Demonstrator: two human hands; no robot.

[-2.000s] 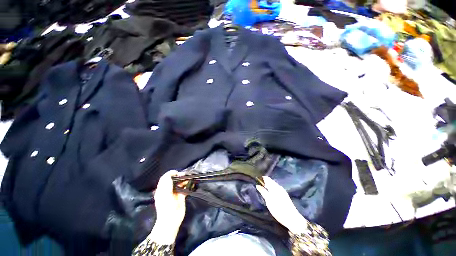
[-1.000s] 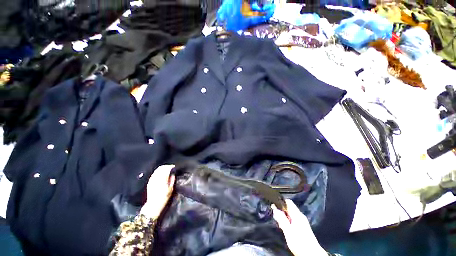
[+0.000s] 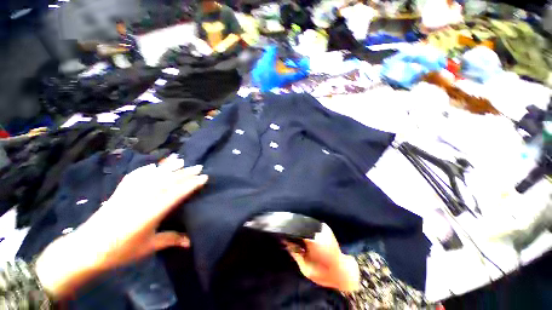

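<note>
A navy double-breasted coat [image 3: 296, 148] with pale buttons lies in front of me, its lower part lifted and folded, with dark shiny lining showing below. My left hand [image 3: 130, 209] is raised over the left side, fingers stretched together and thumb apart, with nothing visible in it. My right hand [image 3: 318, 257] is closed at the lower centre on the coat's lifted edge, beside a shiny pale grey patch. Whether it also holds a tool cannot be told. A second navy coat [image 3: 72, 181] lies at the left, partly behind my left hand.
Black hangers [image 3: 433, 178] and a blurred dark slab [image 3: 449, 233] lie on the white table [image 3: 393, 109] at the right, near a dark cylinder [image 3: 532, 175]. Dark garments [image 3: 181, 97] are piled behind left. A blue bag [image 3: 275, 68] is at the far side. People [image 3: 216, 27] are in the background.
The view has tilted up, showing people behind. My left hand has let go of the cloth and risen leftward. The coat's lower part is lifted, and the brown loop on the lining is no longer visible.
</note>
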